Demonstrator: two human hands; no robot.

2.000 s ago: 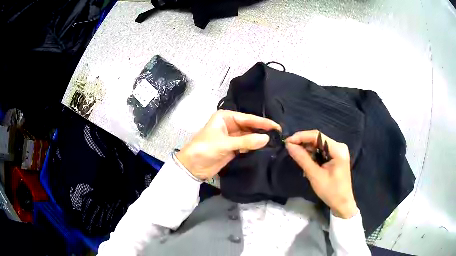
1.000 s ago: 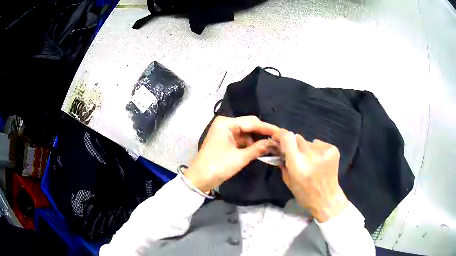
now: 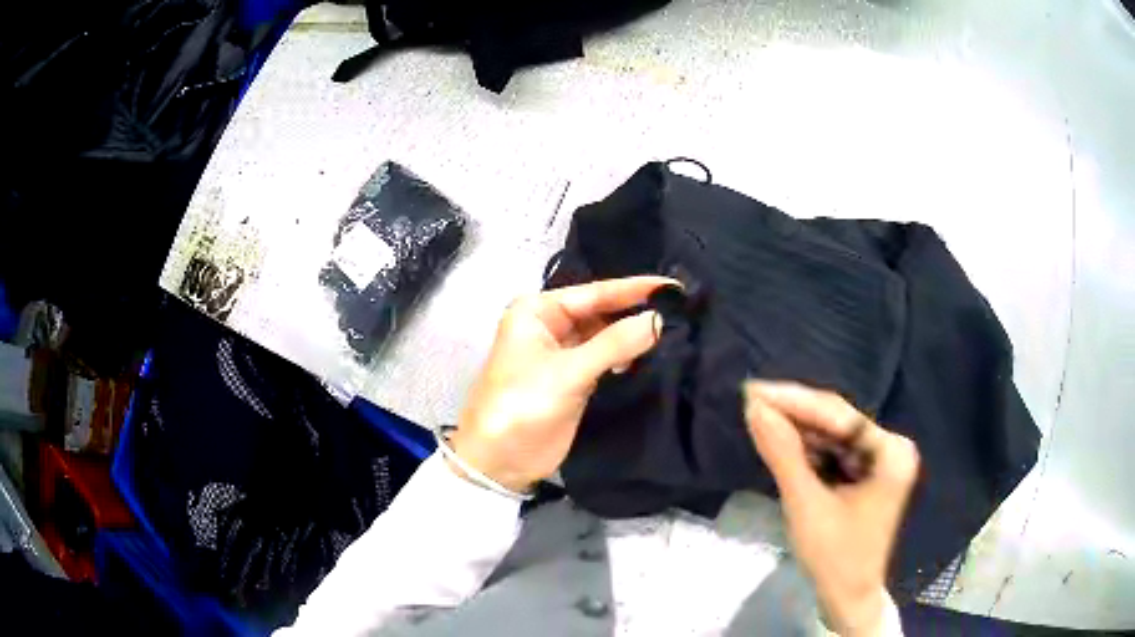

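Note:
A dark garment with fine stripes (image 3: pixel 797 292) lies bunched on the white table (image 3: pixel 498 112) in front of me. My left hand (image 3: pixel 554 373) pinches its cloth between thumb and index finger; a small dark round spot, perhaps a button (image 3: pixel 668 299), shows at the fingertips. My right hand (image 3: pixel 840 460) is over the garment to the right, blurred, with thumb and index finger pressed together and the other fingers curled around something dark in the palm. Any needle or thread at its fingertips cannot be made out.
A clear bag with dark contents and a white label (image 3: pixel 392 255) lies left of the garment. Black clothing (image 3: pixel 498 37) lies at the table's far edge. A blue crate (image 3: pixel 149 585) with dark clothes stands below the table's left edge, beside an orange-red item (image 3: pixel 77 504).
My hands were together at the cloth; my right hand has moved away to the right and down. My left hand stays at the cloth.

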